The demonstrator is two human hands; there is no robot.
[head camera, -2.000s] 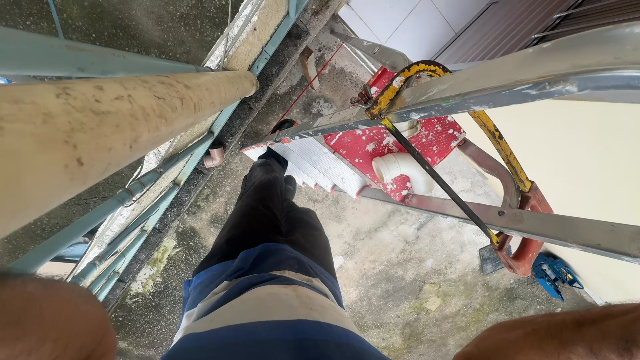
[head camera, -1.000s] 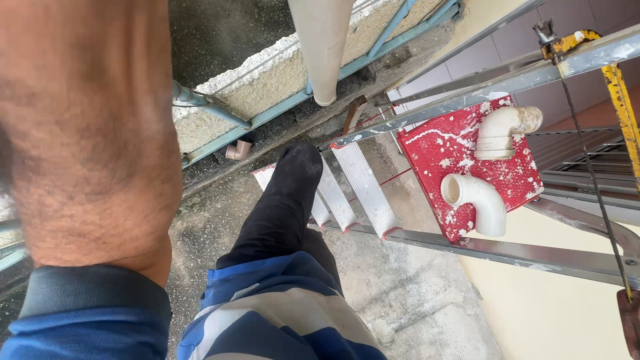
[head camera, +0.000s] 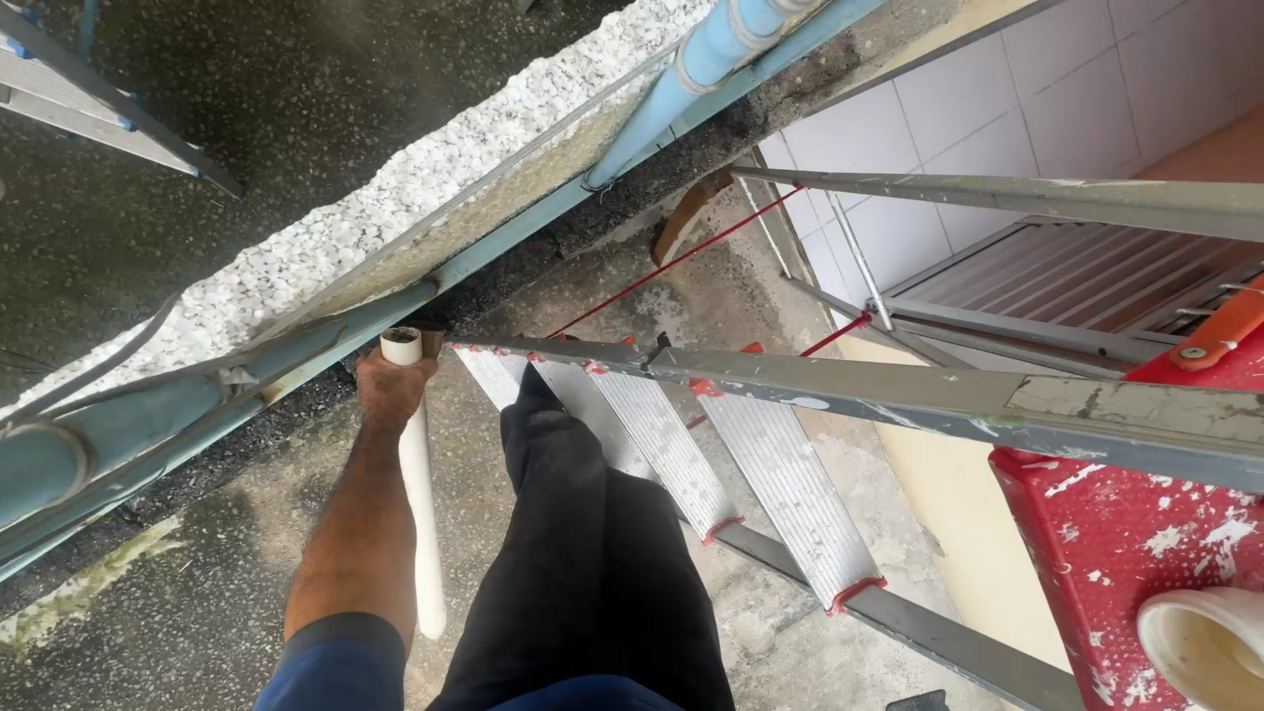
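Observation:
My left hand is closed around a cream plastic pipe near its open upper end, and the pipe hangs down beside my left leg. My right hand is out of view. One of my feet stands on a low tread of an aluminium stepladder. At the right edge, the ladder's paint-spattered red tray bears a white pipe elbow, cut off by the frame. Above the tray, an orange handle shows only in part.
A rough stone-topped wall with blue-green rails runs along the left. Red cords cross between the ladder's legs. Another ladder stands beyond the wall. Below lies the concrete floor. A curved brown piece lies near the wall.
The view has shifted a good deal. The pipe, which hung near the wall at the top one second ago, is now lower, in my left hand. The hacksaw frame is no longer seen whole.

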